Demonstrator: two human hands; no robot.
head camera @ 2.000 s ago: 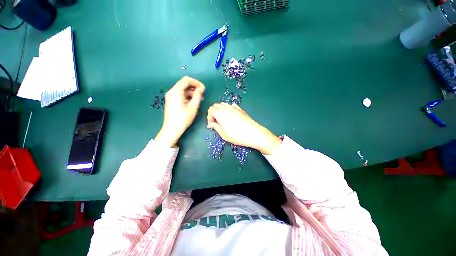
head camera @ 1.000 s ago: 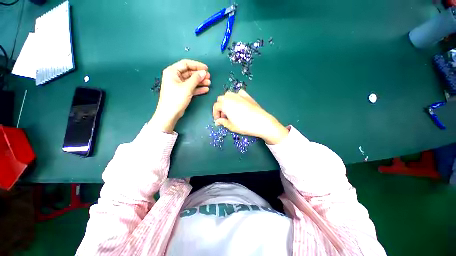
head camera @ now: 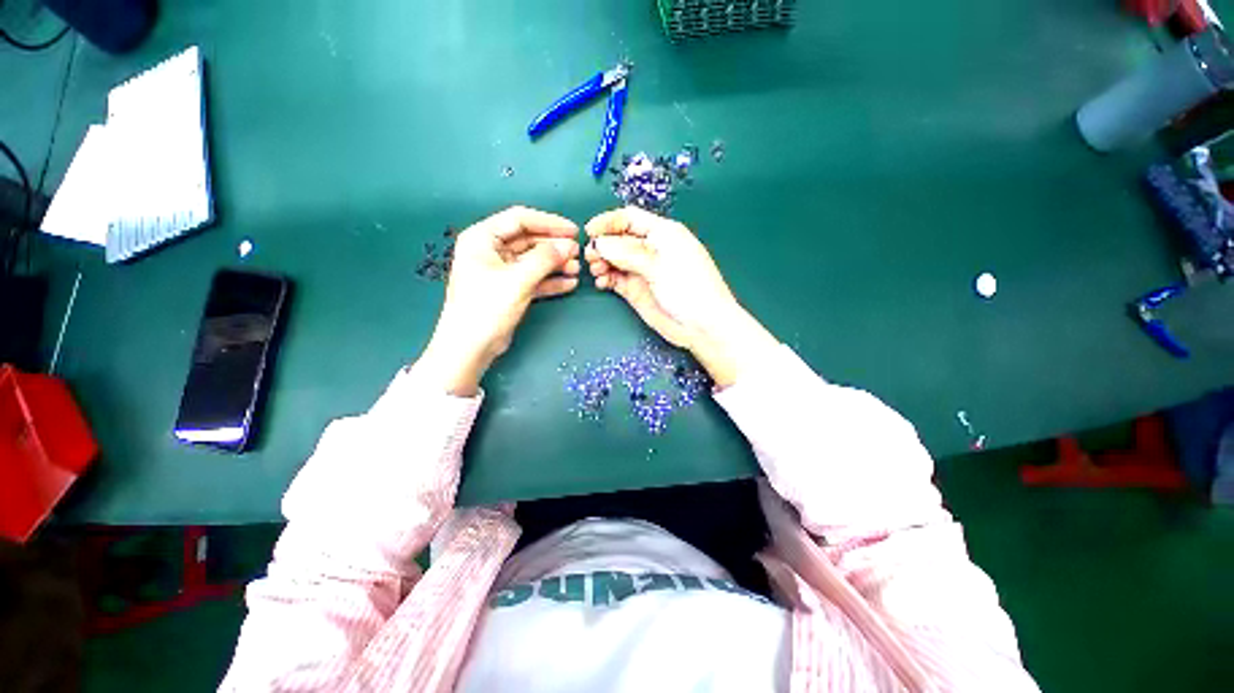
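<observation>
My left hand and my right hand meet fingertip to fingertip above the mat. A tiny dark speck shows between the fingertips, too small to identify. The thumb and fingers of each hand are pinched. A loose pile of small shiny parts lies nearest my body, below the hands. A pile of small black parts lies left of my left hand, partly hidden by it. A mixed pile of joined pieces lies beyond my right hand, which partly covers its near side.
Blue-handled cutters lie open beyond the piles. A phone, a notepad and a red bin are at left. A grey bottle, another blue-handled tool and a white round bit are at right. Green boards stand at the top.
My right hand has moved up from above the parts piles and turned to meet my left fingertips. My left hand stays in nearly the same place. The near shiny pile is more exposed.
</observation>
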